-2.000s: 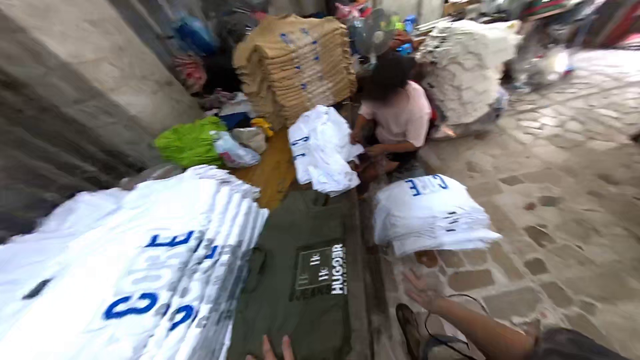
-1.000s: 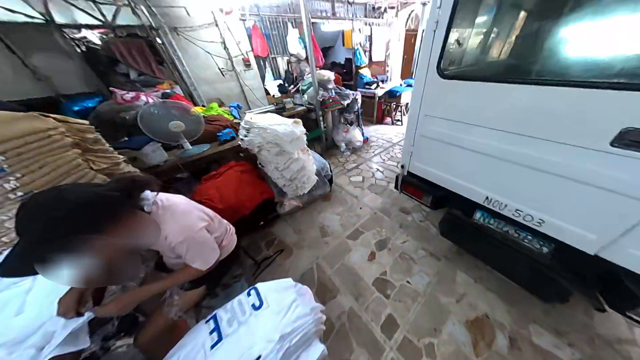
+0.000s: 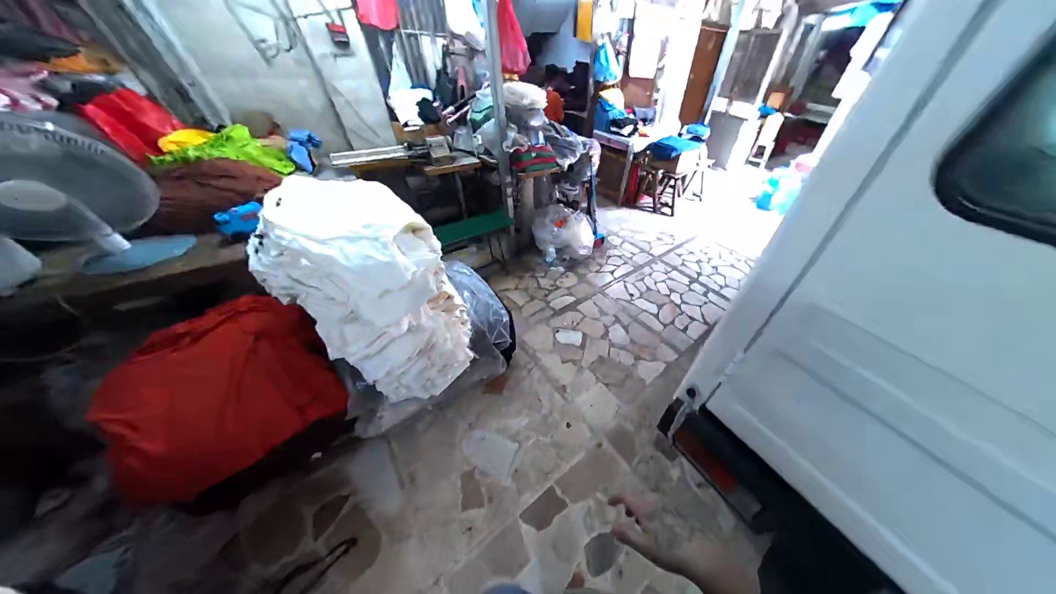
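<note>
At the lower right, over the stone-paved floor, my right hand (image 3: pixel 639 524) shows, slightly blurred, with its fingers apart and nothing in them. The rear of a white van (image 3: pixel 891 363) stands just right of it. My left hand is out of view. Left of centre rises a tall, leaning stack of white folded cloth (image 3: pixel 355 272), partly on clear plastic (image 3: pixel 487 309). Beside it at the left lies a red cloth bundle (image 3: pixel 219 396).
A grey electric fan (image 3: pixel 70 181) stands on a low ledge at the left, near green and brown cloth. Farther back are a metal post (image 3: pixel 501 124), a plastic bag (image 3: pixel 563 233) on the floor, and stools (image 3: pixel 660 186) by a table. Stone paving (image 3: pixel 577 396) runs between stack and van.
The view has swung right and moved forward past the seated person and the printed white stacks, which are out of view. My left hand, at the bottom edge two seconds ago, no longer shows.
</note>
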